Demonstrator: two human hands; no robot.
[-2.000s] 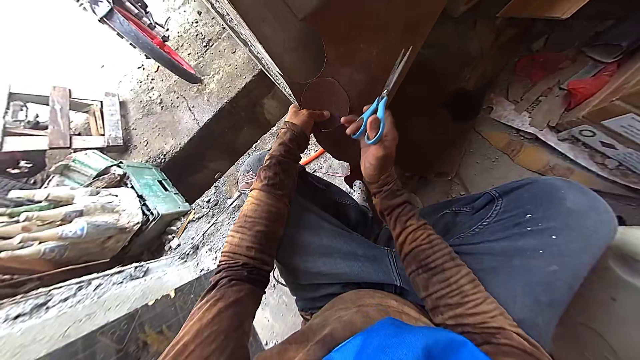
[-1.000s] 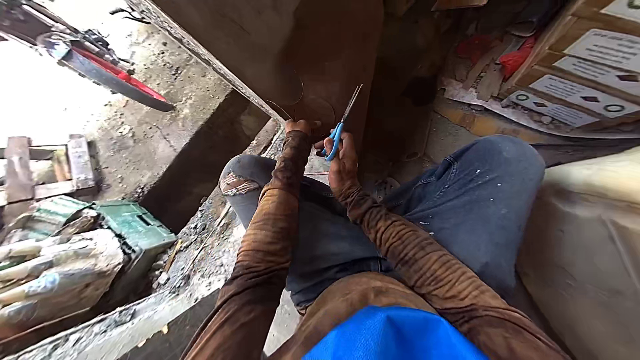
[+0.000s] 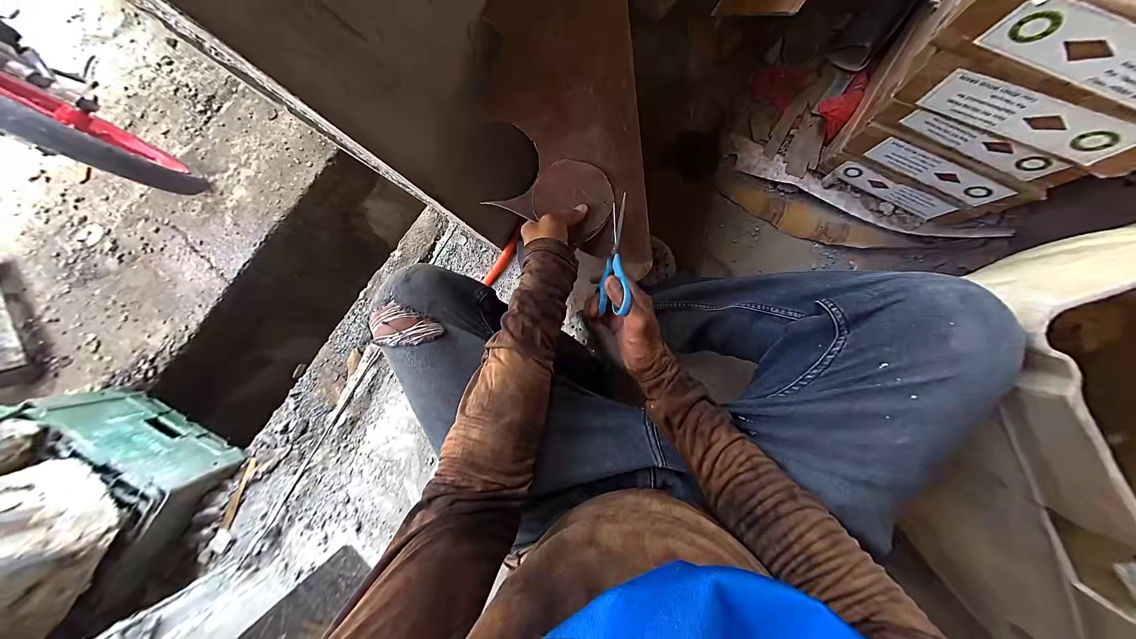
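My left hand (image 3: 552, 225) grips a thin brown sheet (image 3: 568, 106), its thumb lying on a round disc (image 3: 572, 188) of the same colour. The sheet's edge has a curved cut-out beside the disc, and a pointed strip sticks out to the left. Whether the disc is loose from the sheet I cannot tell. Just right of and below the disc, my right hand (image 3: 632, 328) holds blue-handled scissors (image 3: 618, 280), blades pointing up and slightly parted. The blades are close to the disc's right edge.
My bent knees in jeans (image 3: 852, 373) flank the work. Labelled cardboard boxes (image 3: 994, 133) are stacked at the upper right. A green plastic crate (image 3: 133, 435) is at the lower left, a red-rimmed wheel (image 3: 98, 142) at the upper left. An orange tube (image 3: 503, 260) lies near my left hand.
The disc and the curved cut-out now show plainly above my left hand; a second ago they were blurred. The scissors have stayed in my right hand. The view has shifted.
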